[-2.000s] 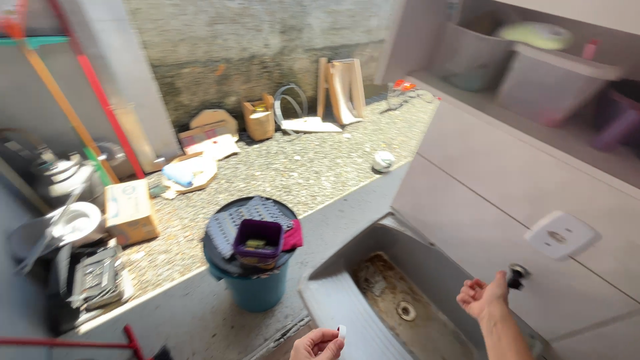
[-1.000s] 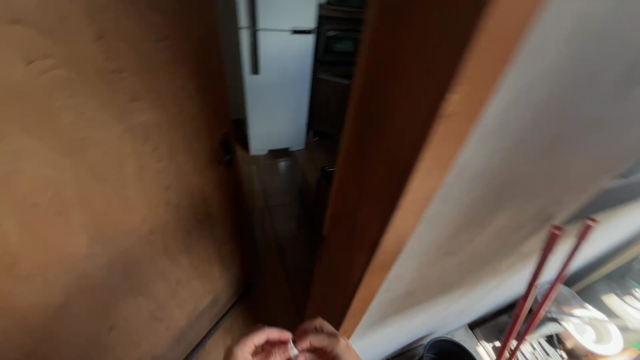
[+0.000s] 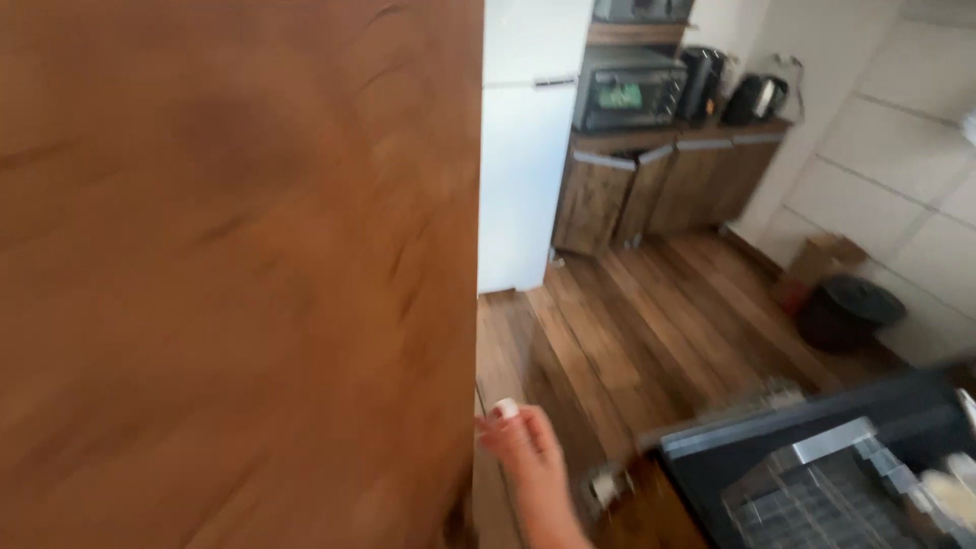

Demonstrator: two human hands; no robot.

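My right hand [image 3: 526, 442] is low in the middle of the head view, just right of the edge of a brown wooden door [image 3: 244, 259]. Its fingers are closed on a small white object [image 3: 505, 409], too blurred to name. Whether the fingertips touch the door cannot be told. My left hand is out of view.
Beyond the door are a white refrigerator [image 3: 515, 175] and low wooden cabinets [image 3: 694, 183] bearing a toaster oven [image 3: 629, 95] and an electric kettle [image 3: 755, 99]. A black bin [image 3: 846, 313] stands by the tiled wall. A dark countertop with a dish rack [image 3: 823, 488] juts in at lower right.
The view has swung from the outdoor sink to the doorway, then to the kitchen. My right hand was at the tap, then beside my left hand; now my left hand is out of view.
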